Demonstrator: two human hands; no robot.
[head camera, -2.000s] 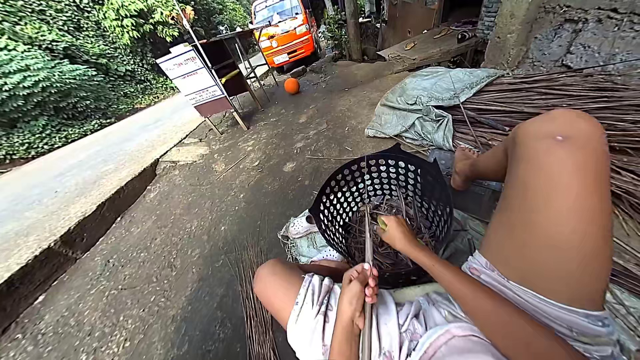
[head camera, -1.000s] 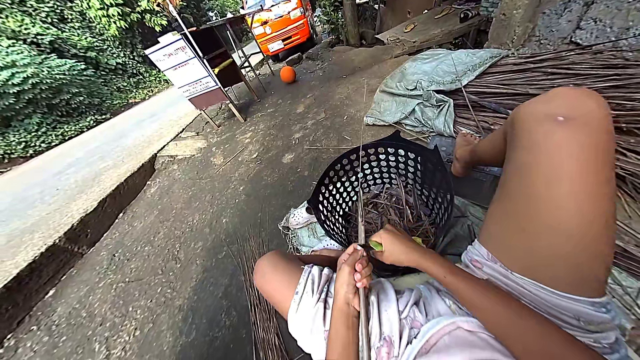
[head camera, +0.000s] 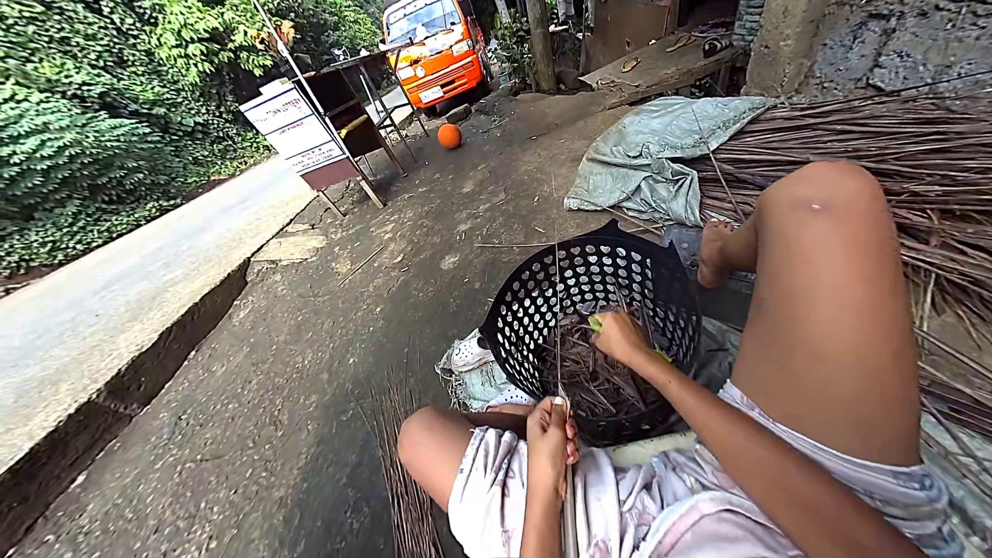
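Note:
My left hand (head camera: 552, 435) is closed around a long thin palm-like strip (head camera: 557, 325), which runs upward past the basket's near rim and down along my lap. Over the black perforated plastic basket (head camera: 511, 306), my right hand (head camera: 620, 337) is closed on a small yellow-green object (head camera: 595, 323); most of it is hidden by the fingers, so its kind is unclear. Brown strips and scraps (head camera: 597, 380) lie inside the basket beneath my right hand. A bundle of thin brown sticks (head camera: 407, 480) lies on the ground beside my left knee.
Long brown stalks (head camera: 845, 147) are heaped at the right, partly under a pale green woven sack (head camera: 643, 155). A white perforated clog (head camera: 470, 353) sits left of the basket. Farther off are an orange ball (head camera: 449, 136), a signboard (head camera: 298, 132), and an orange van (head camera: 438, 66).
My right hand has moved away from my left hand, forward and right over the basket, since one second ago. My left hand still grips the strip.

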